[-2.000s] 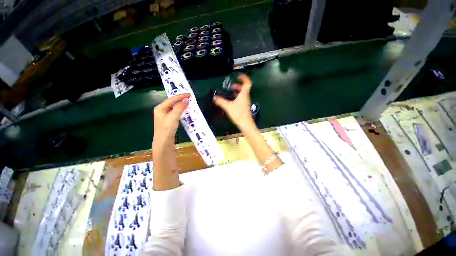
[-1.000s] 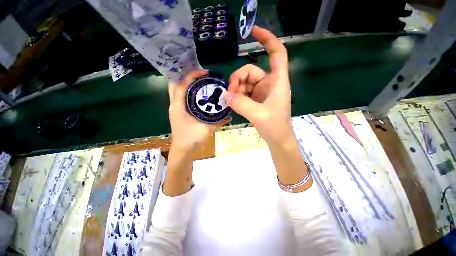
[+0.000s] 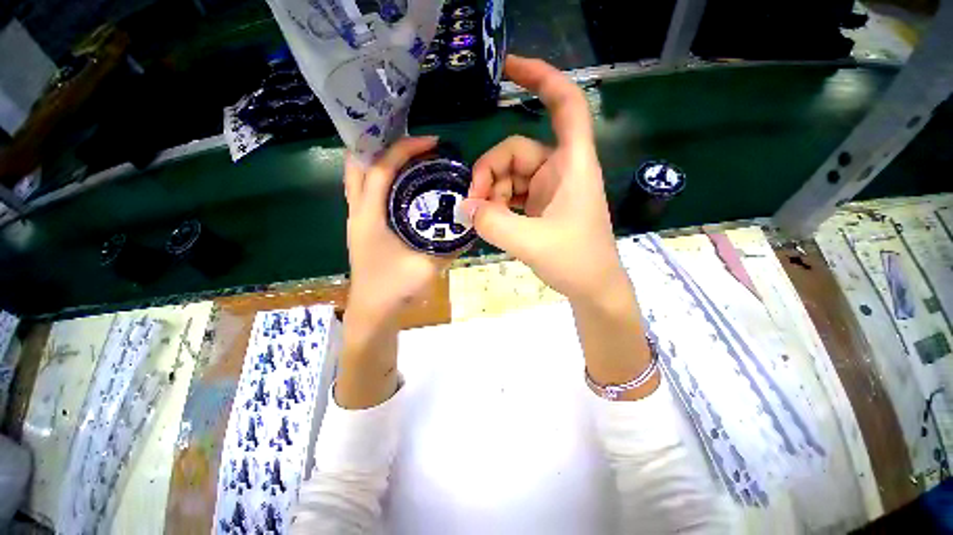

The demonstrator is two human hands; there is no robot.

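Note:
My left hand [image 3: 381,251] is wrapped around a black cylinder [image 3: 400,199], its round end facing me. A white strip with dark blue prints [image 3: 361,84] rises from the fingers of that hand. A round sticker [image 3: 431,215] with a dark figure lies inside the cylinder's rim. My right hand [image 3: 554,199] pinches the sticker's right edge between thumb and a finger. Another round sticker [image 3: 494,40] stands at the tip of my raised right index finger.
A green conveyor belt [image 3: 731,136] crosses beyond the bench. A labelled cylinder [image 3: 659,180] stands on it at right, two dark ones at left. A label stack [image 3: 274,408] lies left, backing strips [image 3: 711,366] right. A tray of cylinders [image 3: 460,52] is beyond. A pale metal upright [image 3: 873,115] stands right.
From reaching over the belt, my hands have come together at the cylinder, now held with a sticker in its end. The strip has swung up. Since one second ago, a labelled cylinder shows at right.

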